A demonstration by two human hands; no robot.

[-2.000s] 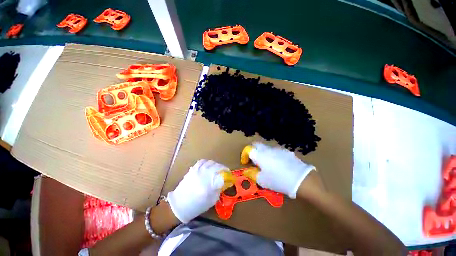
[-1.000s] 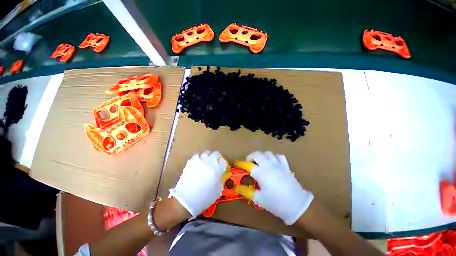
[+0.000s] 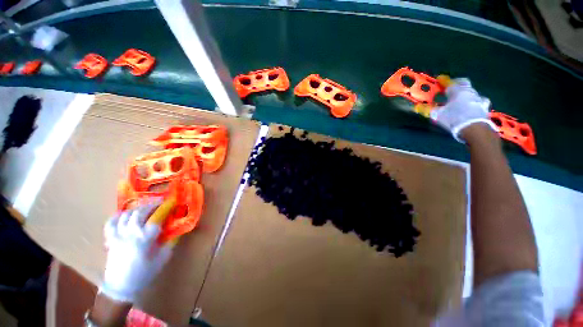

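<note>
My right hand [image 3: 461, 110], in a white glove with yellow fingertips, is at the belt with its fingers on the right end of an orange controller shell [image 3: 410, 87]. My left hand [image 3: 135, 249], also gloved and slightly blurred, has its fingers on the nearest shell [image 3: 186, 214] of a small heap on the cardboard side sheet. Two more shells [image 3: 165, 167] lie behind it, overlapping. The black pile of pads [image 3: 326, 185] lies on the cardboard work mat [image 3: 307, 281], untouched by either hand.
The green conveyor belt [image 3: 345, 38] runs along the far side with several spaced shells [image 3: 325, 94]. A white post [image 3: 198, 54] stands at the bench's far edge. A second black heap [image 3: 23, 121] is at far left. Packed shells [image 3: 146, 318] show below the side sheet.
My hands have parted from the shell in front of me. My right hand has moved to the belt, where a shell now is, and my left hand to the heap. The mat's near part has no shell.
</note>
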